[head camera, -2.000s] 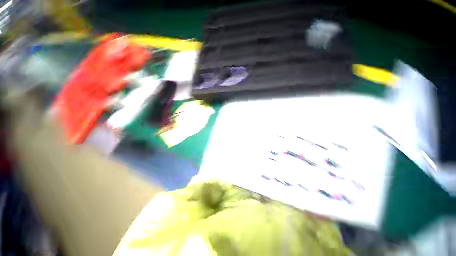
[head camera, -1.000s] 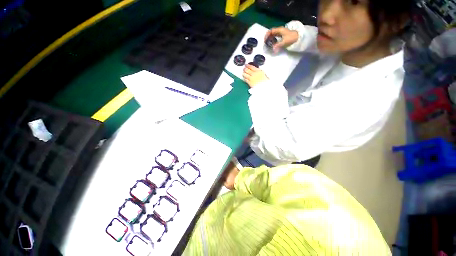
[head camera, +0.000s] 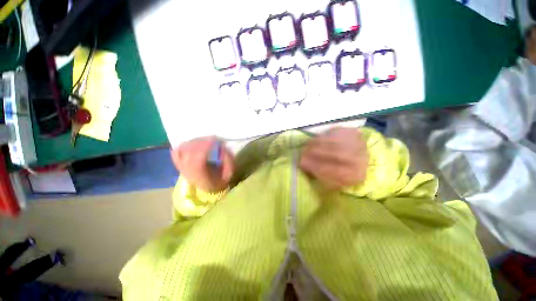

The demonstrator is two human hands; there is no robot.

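Observation:
Several smartwatch units without straps lie in two rows on a white sheet. The upper row has units with dark cases and white screens with red or green at the lower edge, such as this smartwatch unit. The lower row mixes pale units and dark ones, such as this dark unit. My left hand is blurred at the sheet's near left edge, with a small bluish-grey patch at its fingers that I cannot identify. My right hand is blurred, fingers bent, in front of my smock near the sheet's near edge.
A yellow scrap with a red knob and a thin cable lies left of the sheet. A smartphone and a white power strip are further left. A neighbour's white sleeve is at the right.
The view has swung from the neighbour on the right back to the watch rows in front. Both my hands now show at the sheet's near edge. The watches still lie in two rows.

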